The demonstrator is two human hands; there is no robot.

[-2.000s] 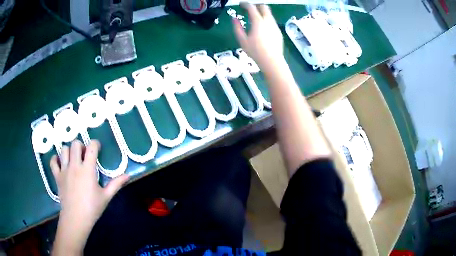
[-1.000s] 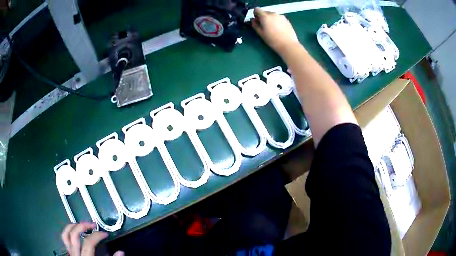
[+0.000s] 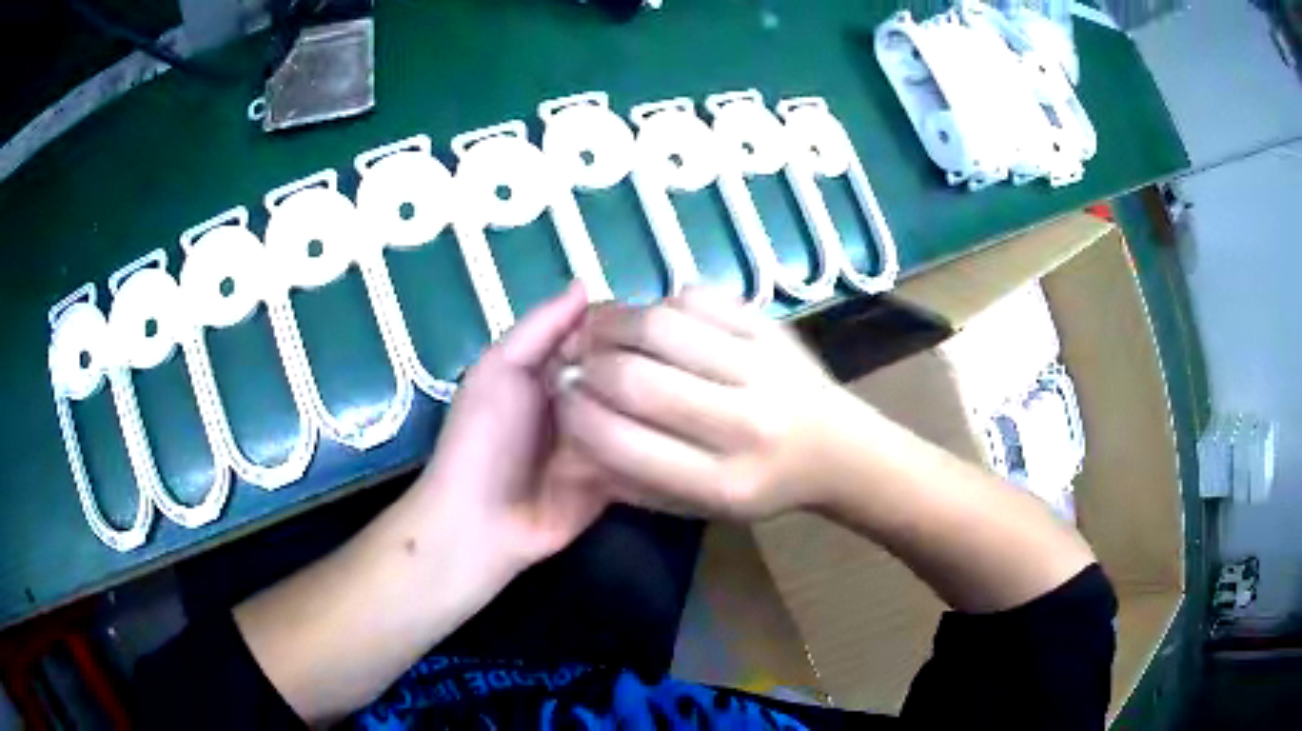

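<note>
White plastic housings (image 3: 316, 240) lie side by side in an overlapping row on the green bench, disc ends away from me, open loops towards me. My left hand (image 3: 521, 457) is palm up in front of the row, fingers partly hidden. My right hand (image 3: 700, 407) lies over the left palm with its fingers curled in. A small white bit (image 3: 570, 377) shows between the two hands, likely a small plastic insert. Whatever else lies in the palms is hidden.
Stacked white housings (image 3: 985, 100) lie at the bench's far right, beside a clear plastic bag (image 3: 1050, 22). An open cardboard carton (image 3: 1142, 429) with white parts and sheets stands against the near edge. A grey metal block (image 3: 321, 74) is at the far left.
My right hand has come back from the far side of the bench. My left hand has left the row's left end. Both hands have met in front of the row.
</note>
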